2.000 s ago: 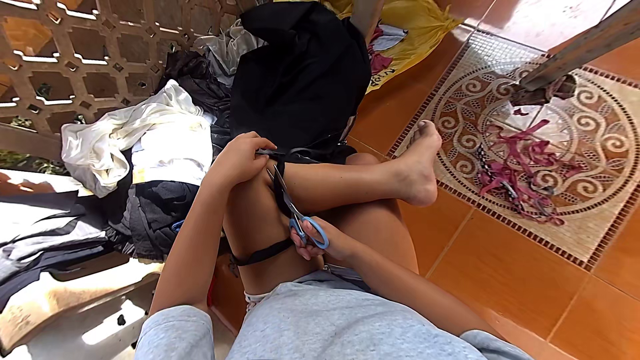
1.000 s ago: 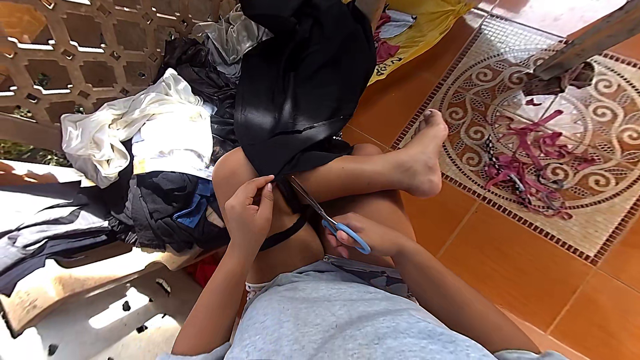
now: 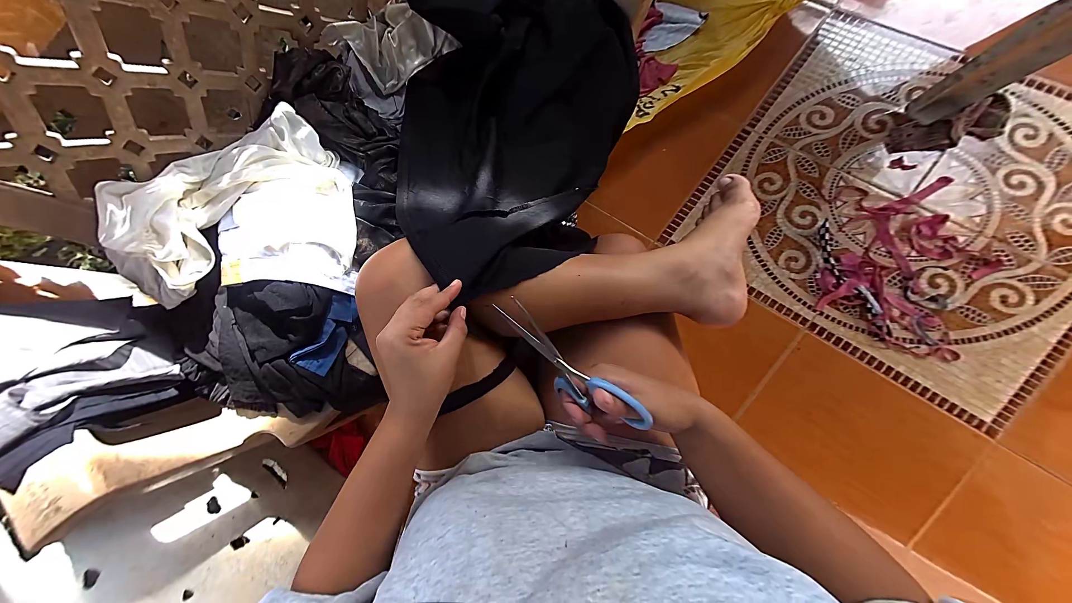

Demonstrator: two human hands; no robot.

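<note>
A large piece of black fabric [image 3: 511,142] drapes from the top of the view down over my crossed legs. Thumb and fingertips of my left hand [image 3: 423,343] pinch its lower corner above my knee. In my right hand [image 3: 615,402] is a pair of scissors with light blue handles [image 3: 620,400], its blades parted and pointing up and left, a little right of the left fingertips. The blades do not appear to touch the fabric's edge. A narrow black strip [image 3: 481,389] lies across my thigh, below the left fingertips.
White clothing [image 3: 285,218] and dark clothing [image 3: 276,343] are heaped at left beside a lattice wall [image 3: 126,84]. A yellow bag [image 3: 729,50] holding cloth stands at the top. Pink fabric scraps [image 3: 904,268] lie on the patterned floor tiles at right, near a metal leg [image 3: 980,63].
The scissors and my right hand have moved away from the fabric's edge. My left hand, earlier higher beside the blades, now pinches the corner. The black fabric now covers more of my shin.
</note>
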